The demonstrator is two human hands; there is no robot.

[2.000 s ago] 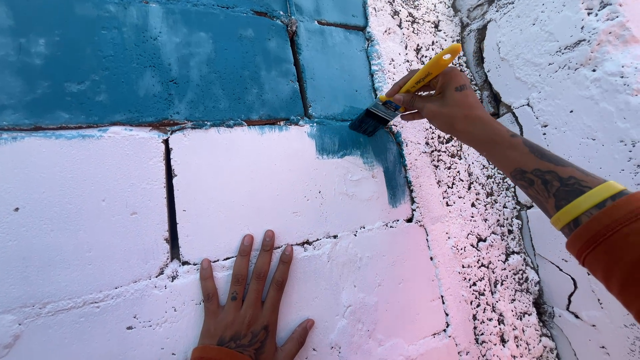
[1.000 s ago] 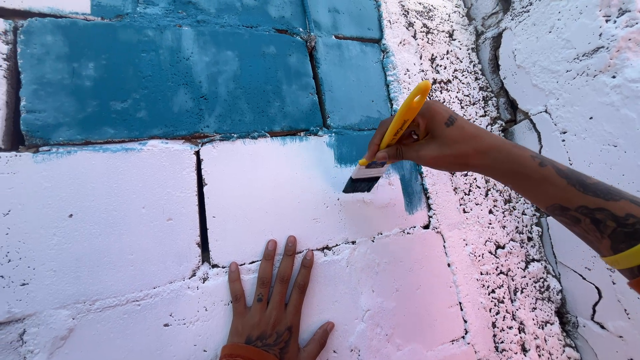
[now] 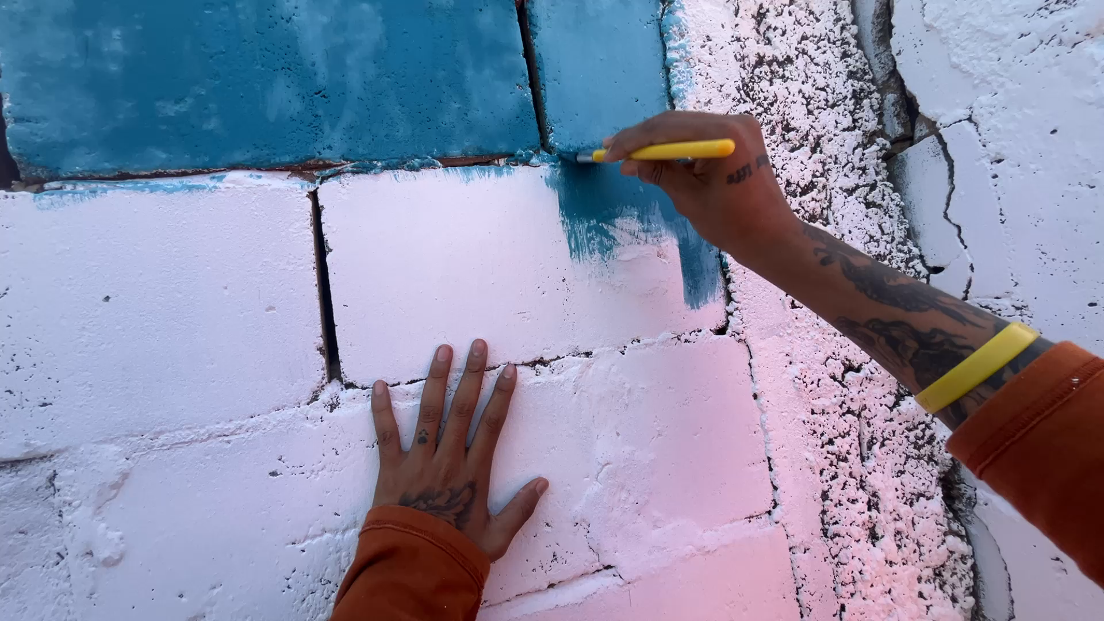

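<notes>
My right hand grips a paintbrush with a yellow handle. Its metal band shows beyond my fingertips, and the bristles are mostly hard to make out against the wet blue paint at the upper right of a white block. That paint runs down the block's right side in a short strip, with streaky lower edges. Lower down, my left hand lies flat on the white wall just under the block's bottom joint, fingers spread, holding nothing.
Blue-painted blocks fill the top left, with a smaller blue block beside them. Dark open joints part the blocks. Right of them runs a rough, pitted mortar band, then a cracked white wall surface.
The brush has moved up from the middle of the blue patch to the block's top joint. Blue paint now reaches farther down beside the top right corner than two seconds ago. My left hand stays on the wall.
</notes>
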